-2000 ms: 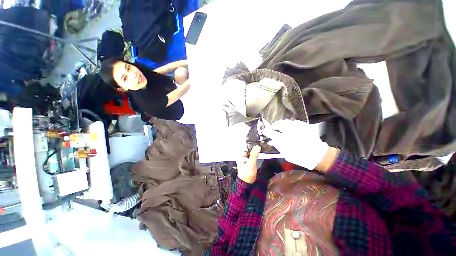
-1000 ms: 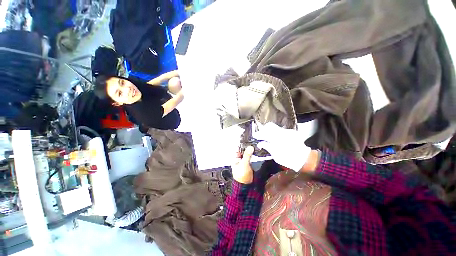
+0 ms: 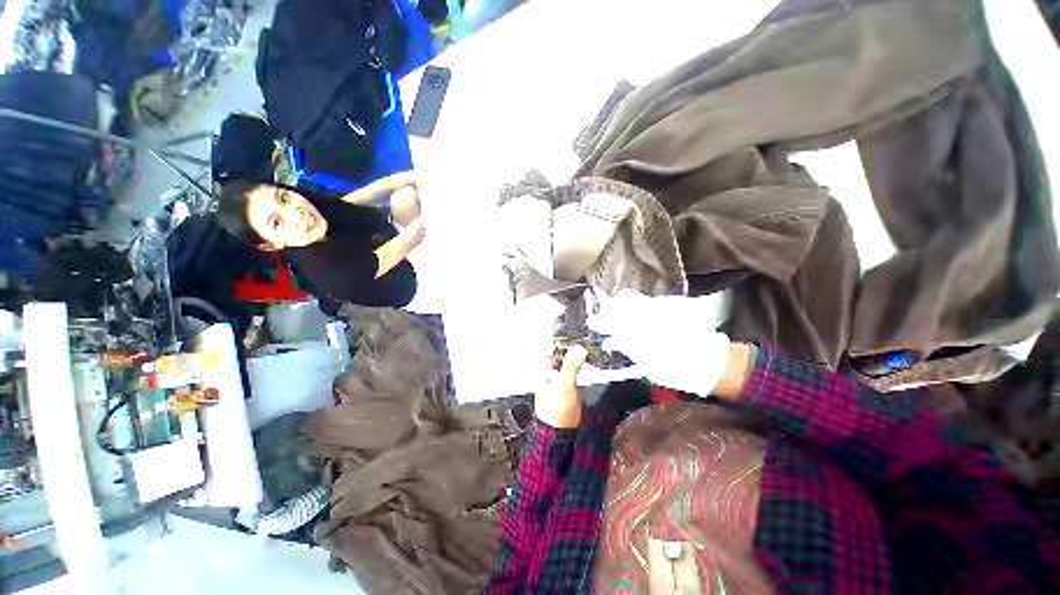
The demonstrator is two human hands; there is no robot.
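Note:
Brown trousers (image 3: 790, 221) lie spread over the white table, legs towards the far right. Off-white pocket lining (image 3: 578, 238) shows inside the open waist. My left hand (image 3: 560, 389), bare, pinches the near edge of the trousers by the waist. My right hand (image 3: 668, 341), in a white glove, is right beside it at the same edge, fingers closed around something. A small dark shape shows between the hands; I cannot tell whether it is a tool or cloth.
A smartphone (image 3: 429, 101) lies at the table's far edge. A person in black (image 3: 337, 250) sits at the table's left side. A brown pile of trousers (image 3: 407, 465) lies left of my arms. A white-framed machine (image 3: 174, 407) stands at far left.
The view has shifted slightly, so the table and trousers sit further left than two seconds ago. My hands stay at the same trouser edge, the gloved fingers shifting slightly.

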